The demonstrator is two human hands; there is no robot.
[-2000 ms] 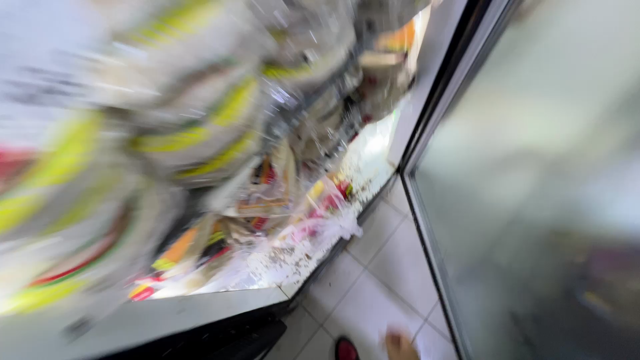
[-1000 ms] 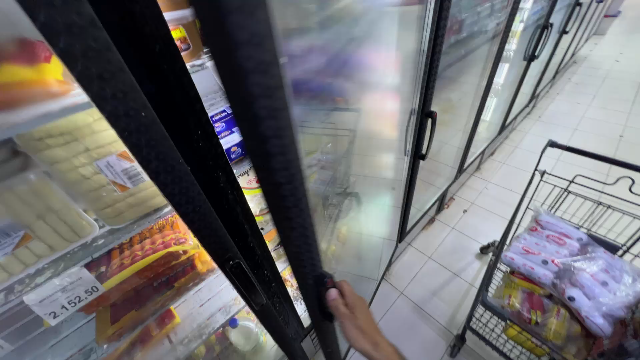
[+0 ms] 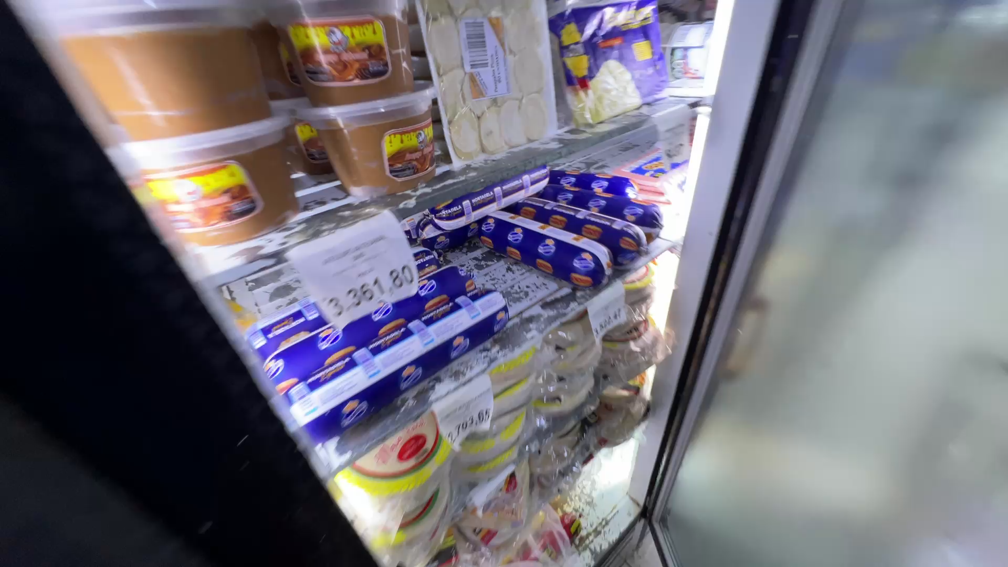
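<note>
Neither of my hands shows in the current head view, so what they hold or touch is hidden. Before me several blue-wrapped mortadella sausages lie on the middle shelf of a refrigerated cabinet, with more of them at its front left. Lidded plastic tubs of brown spread are stacked on the shelf above. Beside them stand a clear pack of pale round dough pieces and a purple bag. Stacked round packs in clear film with yellow edges fill the lowest level.
A black door frame crosses the left side close to me. The glass door stands at the right beside the cabinet's pale side post. Price tags hang from the shelf edges, and loose packages lie at the bottom.
One second ago a hand was on the edge of the black-framed door; it is out of view now. The view has swung from the aisle and cart to the cabinet's shelves.
</note>
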